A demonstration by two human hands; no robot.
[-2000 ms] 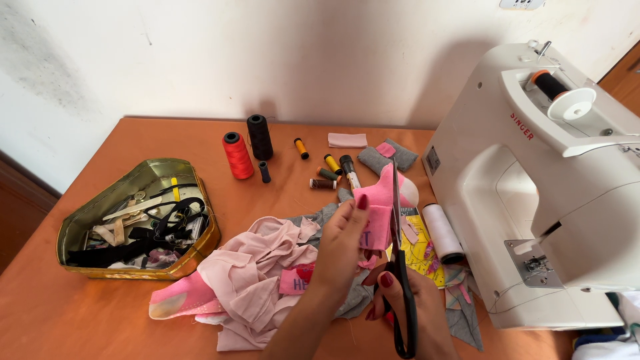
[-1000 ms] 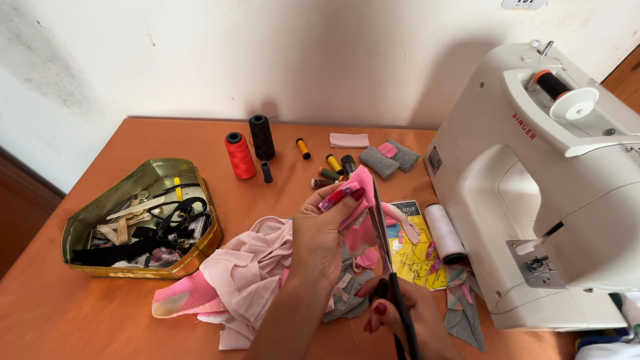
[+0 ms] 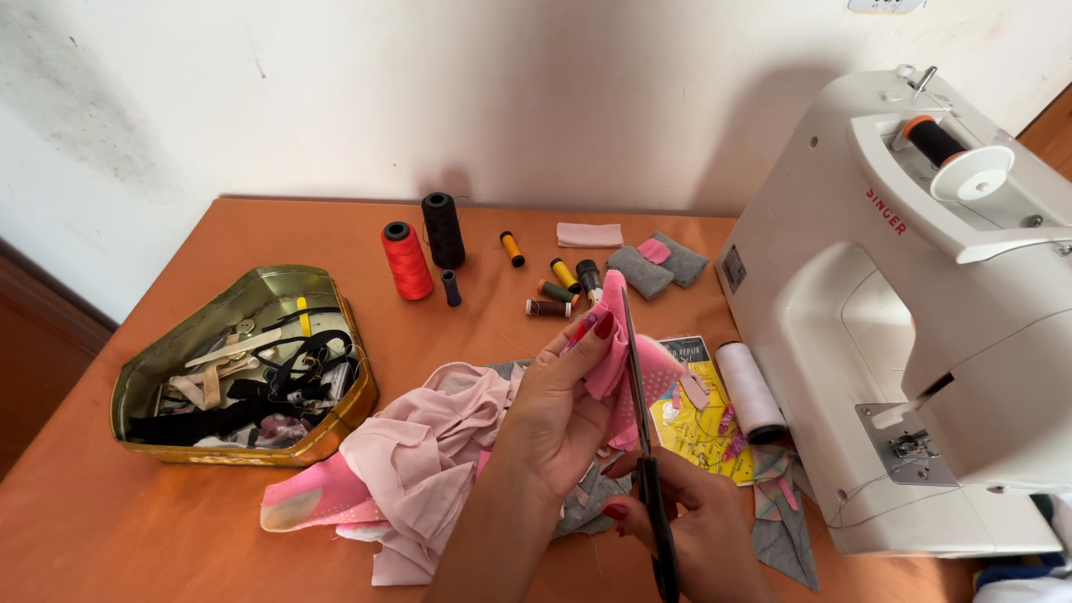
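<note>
My left hand (image 3: 563, 410) pinches a bunched piece of pink fabric (image 3: 614, 335) between thumb and fingers, near the middle of the view. Black-handled scissors (image 3: 655, 511) are in my right hand (image 3: 691, 523), lower and to the right. Their blades point up along the right side of the bunched fabric; whether they are cutting cannot be told. A dotted pink part of the cloth (image 3: 657, 368) hangs behind the blades. Under and left of my left hand lies a heap of pale pink fabric (image 3: 427, 452), with a brighter pink piece (image 3: 310, 498) at its left end.
A sewing machine (image 3: 804, 251) stands at right, a white thread cone (image 3: 748, 389) beside it. An open metal tin (image 3: 368, 394) of notions is at left. Red (image 3: 407, 264) and black thread cones (image 3: 442, 230), small spools and folded grey cloth (image 3: 640, 272) lie towards the wall.
My left hand first moved up and turned with the pink fabric, which is now bunched; its lettered part no longer shows. The scissors remain in my right hand.
</note>
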